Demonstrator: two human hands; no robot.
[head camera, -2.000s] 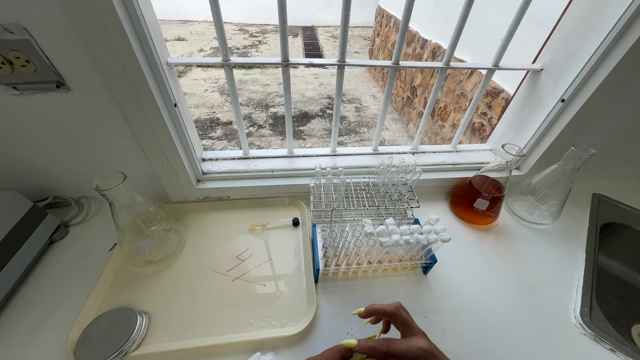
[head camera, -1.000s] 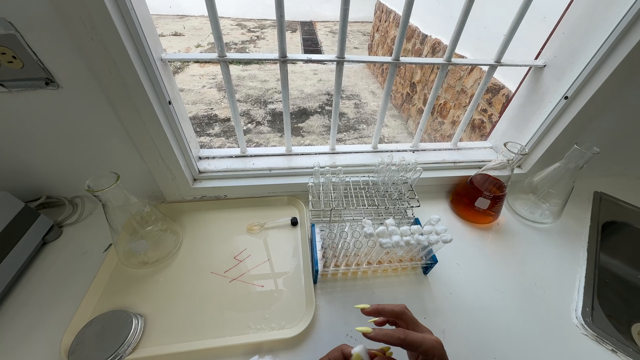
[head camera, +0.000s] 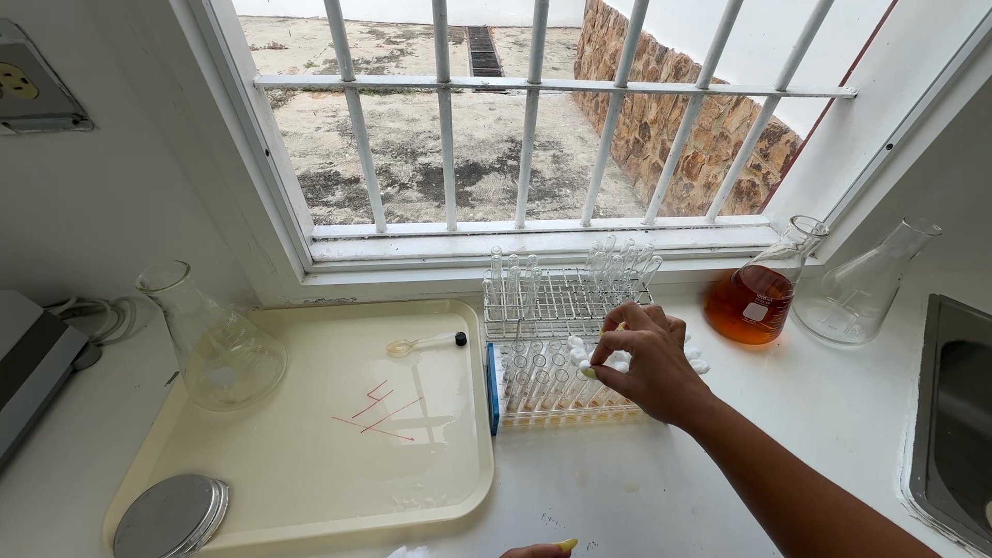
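Observation:
My right hand (head camera: 647, 360) is over the near test tube rack (head camera: 496, 387), thumb and index finger pinched on a white cotton plug (head camera: 587, 366) at a tube mouth. Test tubes (head camera: 540, 387) with amber liquid at their bottoms fill this rack; those at the left have open mouths, those toward the right bear cotton plugs (head camera: 697, 363). Only the fingertips of my left hand (head camera: 546, 549) show at the bottom edge; what they hold is hidden. A bit of white cotton (head camera: 411, 552) lies to their left. Behind stands a wire rack (head camera: 570, 294) with upside-down glass tubes (head camera: 513, 283).
A cream tray (head camera: 310, 527) at the left bears an Erlenmeyer flask (head camera: 225, 364), a small spoon-like tool (head camera: 422, 343) and round metal lids (head camera: 170, 515). Back right stand a flask of reddish-brown liquid (head camera: 752, 302) and a colourless flask (head camera: 852, 294). A sink (head camera: 953, 411) is at the right edge.
My right hand has moved up from the near counter to the plugged tubes. My left hand, beside it a second ago, is now mostly below the view.

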